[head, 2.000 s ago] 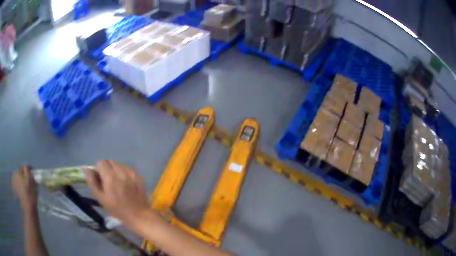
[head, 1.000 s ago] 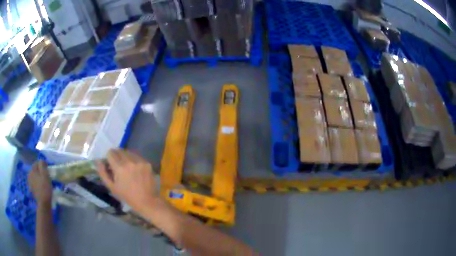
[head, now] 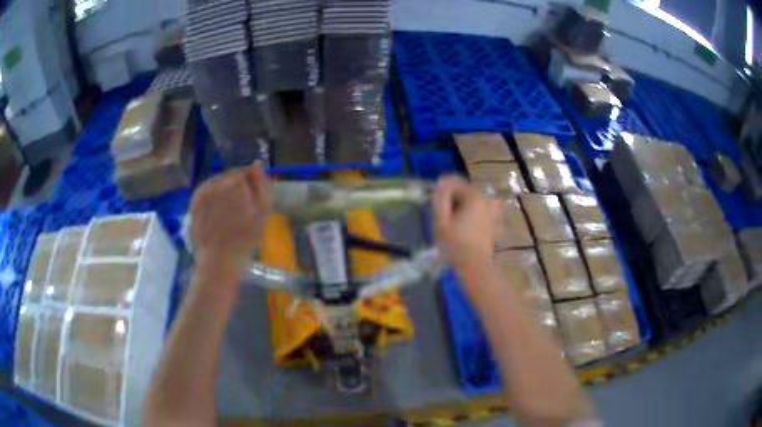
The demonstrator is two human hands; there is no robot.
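Observation:
The pallet truck handle [head: 351, 196], a loop wrapped in clear yellowish film, spans the middle of the view. My left hand [head: 230, 213] is closed on its left end and my right hand [head: 468, 221] on its right end; both are bare and slightly blurred. The dark tiller runs down to the yellow-orange pallet truck [head: 292, 334]. Its forks point away from me, toward the tall pallet load [head: 288, 83] of grey-brown cartons under thin layers. The handle partly hides the forks, and I cannot tell whether their tips are under the load's blue pallet.
A white-sided carton block [head: 92, 308] stands close on the left, with brown cartons [head: 154, 146] behind it. Small brown cartons [head: 556, 242] lie on a blue pallet close on the right, with flat carton stacks [head: 677, 208] beyond. Yellow-black floor tape [head: 652, 359] runs along the front.
The handle has swung from the lower left to the centre, with both hands still on it. The view has turned, and the forks and the tall load are nearer each other.

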